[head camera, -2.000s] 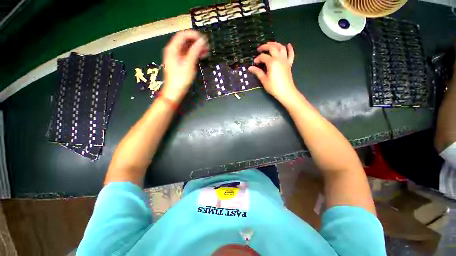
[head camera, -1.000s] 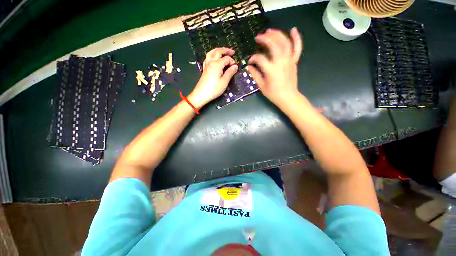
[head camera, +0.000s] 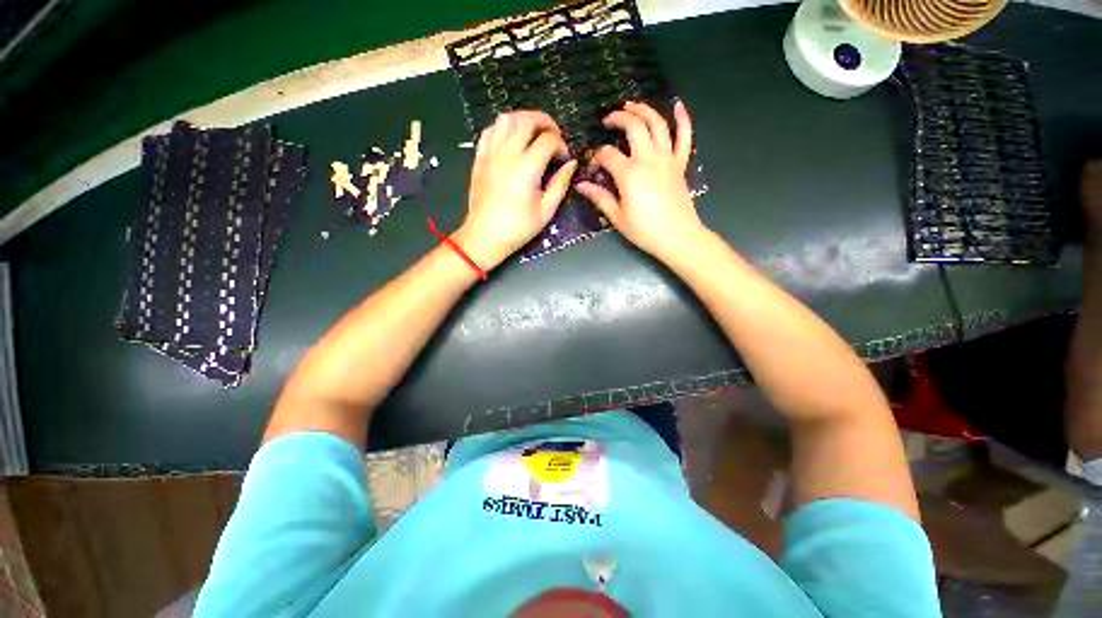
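Note:
A thin black panel (head camera: 550, 79) lies under both hands, with pale beige shapes along its far edge and a few white marks at its near edge. My left hand (head camera: 517, 181), with a red band at the wrist, rests on the panel with fingers bent and tips together near the middle. My right hand (head camera: 647, 175) faces it, thumb and fingertips close to the left fingertips. A tiny dark part seems to be between the fingertips, too small to tell which hand holds it. A loose pile of small beige and dark pieces (head camera: 377, 184) lies left of the panel.
A stack of black panels with pale dotted rows (head camera: 193, 254) lies at the left. A glossier dark panel (head camera: 979, 157) lies at the right, beside a fan with a white base (head camera: 834, 54). A pale rail (head camera: 218, 127) edges the bench's far side. Another person's arm (head camera: 1088, 326) shows at the far right.
My left hand has come from beside the pile onto the panel. My right hand, raised and blurred a second ago, has come down with its fingertips near the left ones. The panel has turned slightly.

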